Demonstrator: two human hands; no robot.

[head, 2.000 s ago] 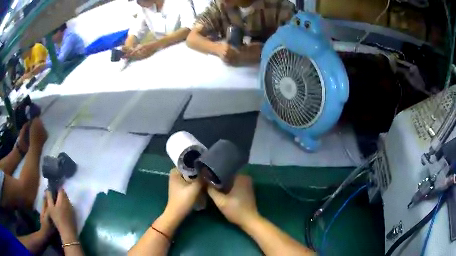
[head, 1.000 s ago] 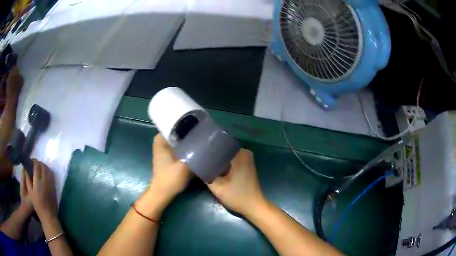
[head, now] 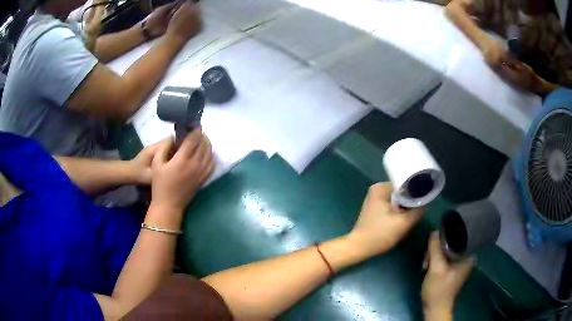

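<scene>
My left hand (head: 382,222) grips the handle of the white handheld unit (head: 407,166); its barrel is up and its dark round opening faces right and down. My right hand (head: 442,276) grips the grey handheld unit (head: 481,227), whose dark open barrel end faces left. The two units are apart, the grey one to the right of and lower than the white one. Both are held above the green bench cover (head: 270,219). The handles are mostly hidden by my fingers.
A person in blue at left holds a grey unit (head: 179,105); another grey unit (head: 217,84) is beside it over white sheets (head: 282,106). A person in a pale shirt (head: 50,81) sits beyond. A blue desk fan (head: 533,150) stands at right.
The view has swung left, bringing the neighbours further in. The white and grey units, overlapping before, are now apart. Both stay in my hands.
</scene>
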